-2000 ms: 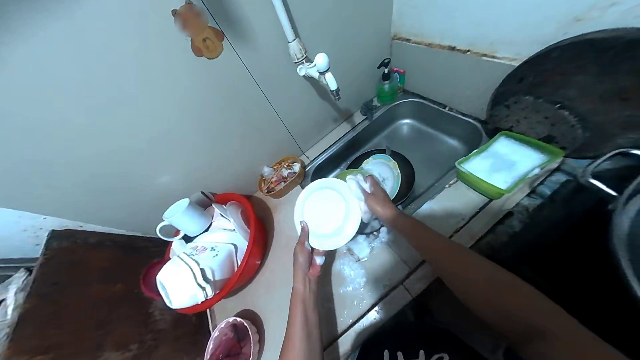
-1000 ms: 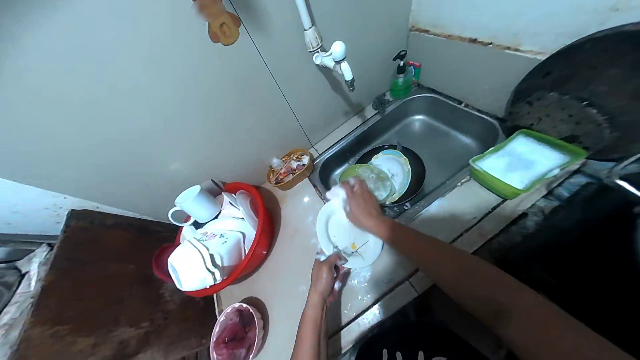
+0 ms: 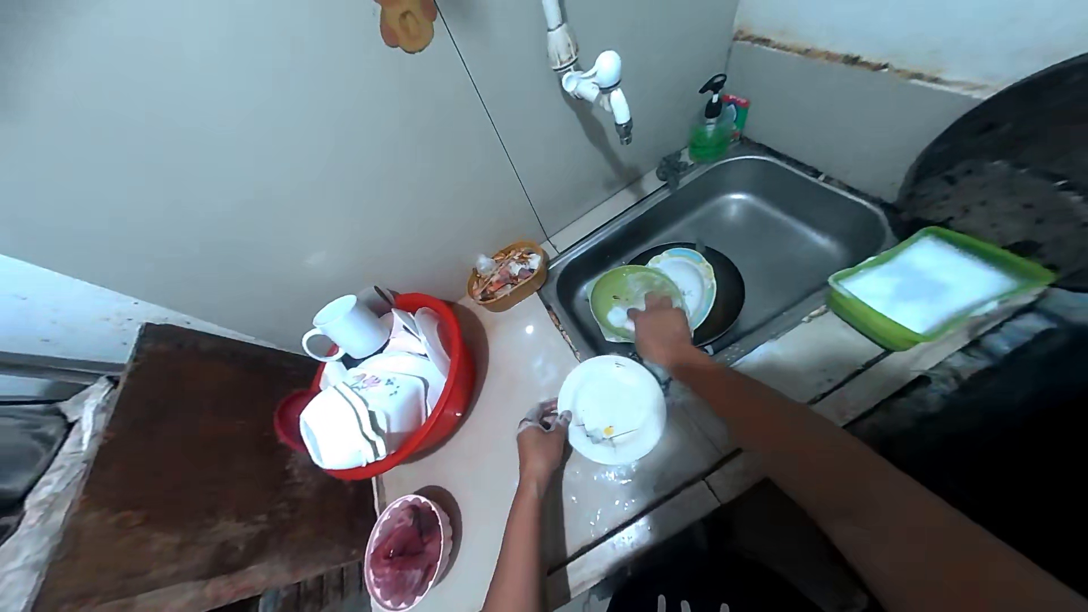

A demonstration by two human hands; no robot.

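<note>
My left hand [image 3: 542,438] grips the left rim of a white plate [image 3: 614,387] that bears food bits and a printed design, over the tiled counter beside the sink. My right hand [image 3: 663,331] reaches into a light green bowl [image 3: 614,297] in the near left part of the steel sink [image 3: 786,204]; its fingertips are on or near white suds, and whether it holds a sponge cannot be told. Against the bowl lies a patterned plate [image 3: 690,276], both over a dark pan [image 3: 729,289].
A red basin [image 3: 459,382] of white dishes and a mug [image 3: 350,327] stands left. Near it are a basket of scraps [image 3: 510,293] and a pink bowl of meat [image 3: 408,552]. A green tub of suds [image 3: 926,285], soap bottle [image 3: 712,136] and white faucet [image 3: 599,81] border the sink.
My right hand has moved from the white plate to the green bowl in the sink. My left hand still has the plate, which one second ago was partly covered by my right hand.
</note>
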